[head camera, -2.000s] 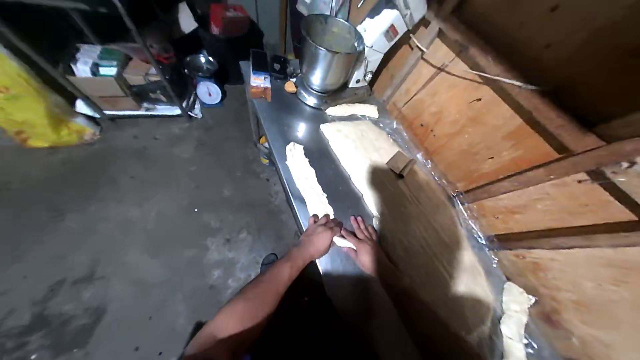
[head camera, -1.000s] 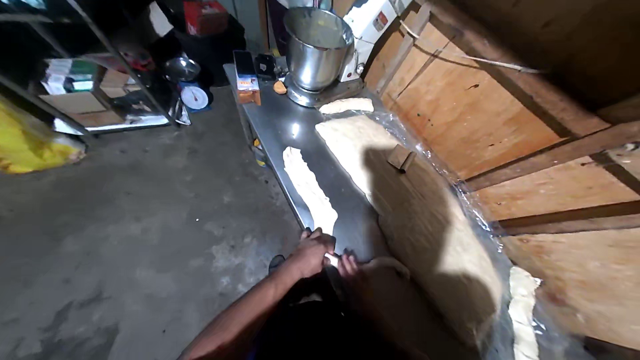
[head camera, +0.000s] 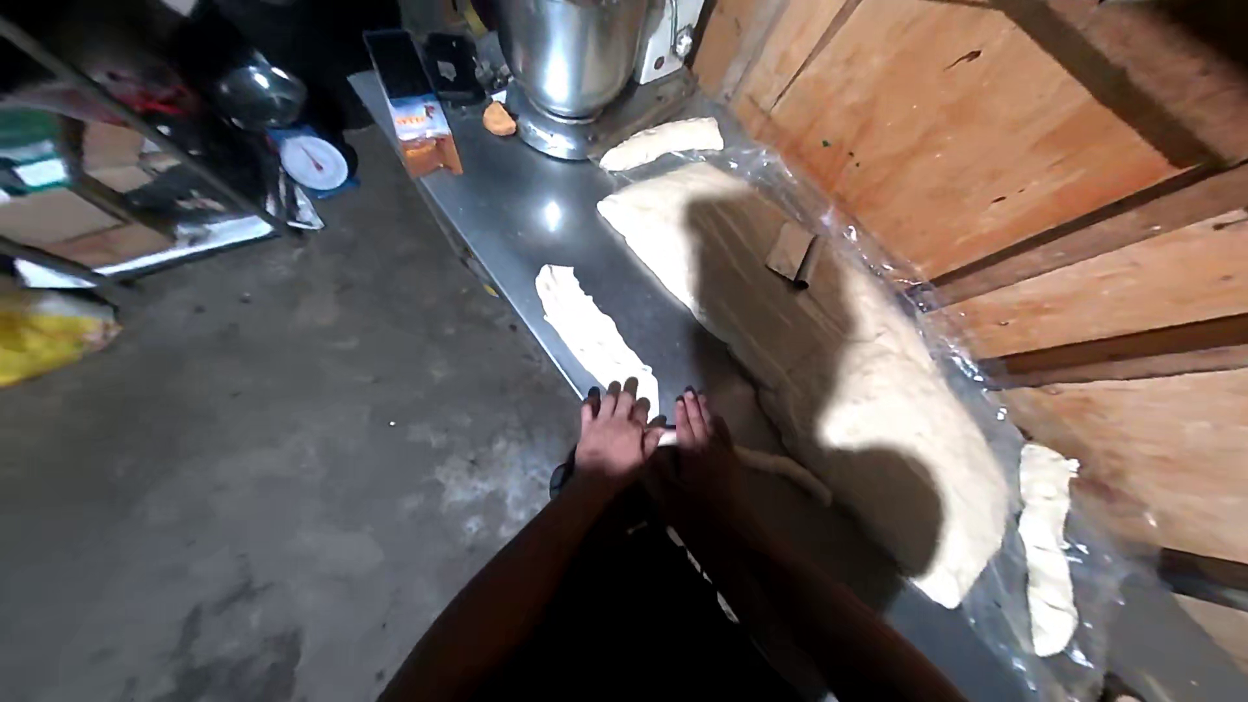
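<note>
Both hands press down side by side at the near edge of the metal table. My left hand (head camera: 614, 434) lies flat with spread fingers over the lower end of a flat dough strip (head camera: 590, 331). My right hand (head camera: 697, 434) rests on a thin dough rope (head camera: 785, 470) that trails out to its right in shadow; a short bit of it shows between the hands. Beside them a large slab of dough (head camera: 887, 390) covers much of the table, with a dough scraper (head camera: 792, 253) on top. Further dough strips lie at the back (head camera: 663, 143) and at the far right (head camera: 1047, 551).
A steel mixer bowl (head camera: 570, 58) stands at the table's far end, near a phone (head camera: 398, 63) and an orange packet (head camera: 429, 146). Clear plastic sheet (head camera: 853, 234) runs along the plywood wall (head camera: 926, 107). A shelf and a dial scale (head camera: 314, 161) are at the left.
The dough rope now reaches out to the right of my right hand, where two seconds ago only a short piece showed between the hands. My left hand has gone from curled to flat.
</note>
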